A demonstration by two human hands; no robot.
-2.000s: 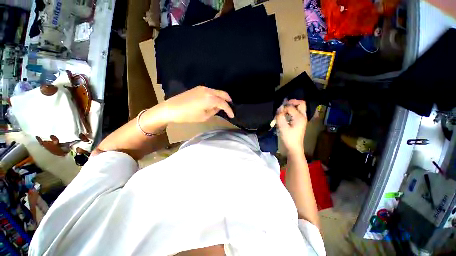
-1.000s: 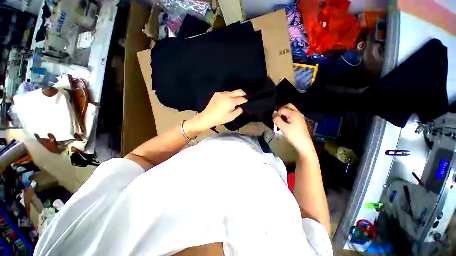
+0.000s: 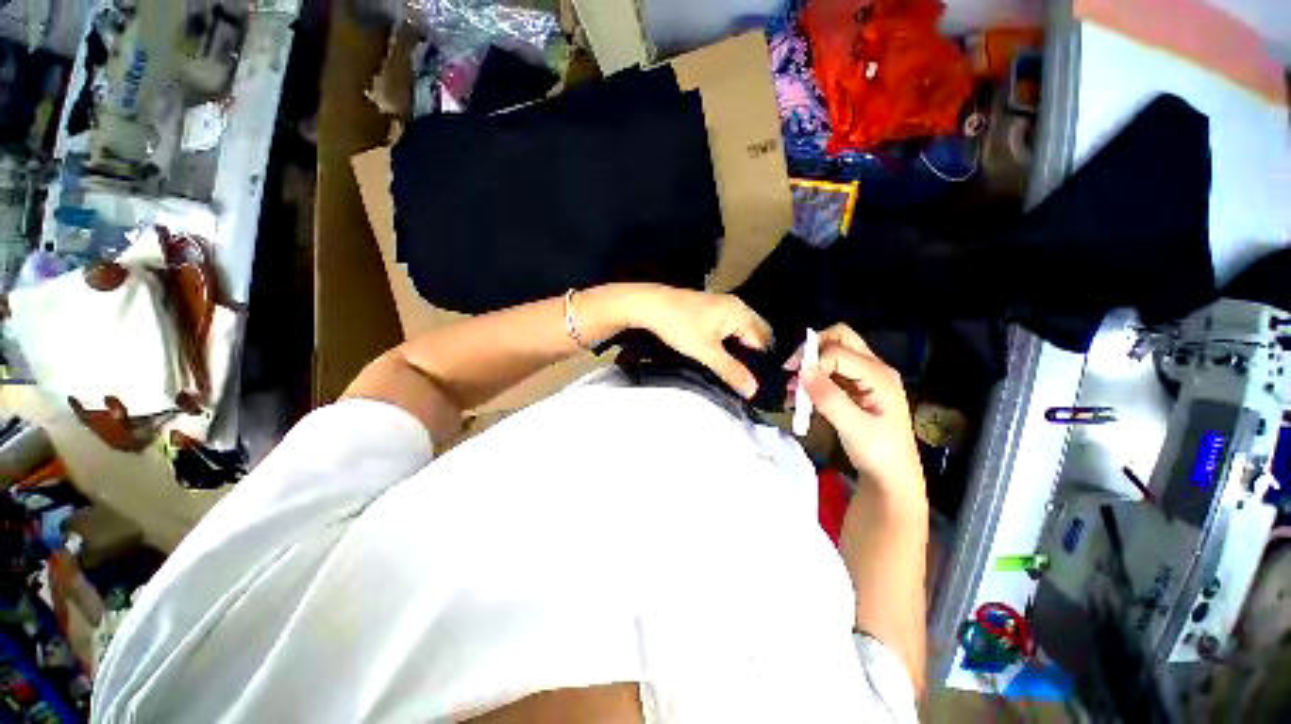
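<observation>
My left hand [image 3: 708,337] grips a black cut piece [image 3: 663,362] at the lap, its fingers bent over the cloth. My right hand [image 3: 847,382] is close on the right and holds a white finger-length tool [image 3: 806,382], upright; its tip cannot be made out. The string of joined black pieces [image 3: 920,276] runs from between my hands to the right-hand machine table. The stack of black pieces [image 3: 559,191] lies on the tan cardboard sheet [image 3: 753,156], beyond my left forearm.
An industrial sewing machine [image 3: 1133,559] with a blue-lit display, a small dark tool [image 3: 1080,415] and scissors [image 3: 1002,629] are on the right table. A white bag [image 3: 106,333] is on the left table. An open box with plastic [image 3: 489,26] and a red bag [image 3: 885,71] are beyond.
My left hand has moved right and down from over the stack to the lap with black cloth. The white tool now stands upright in my right hand. The view has shifted slightly.
</observation>
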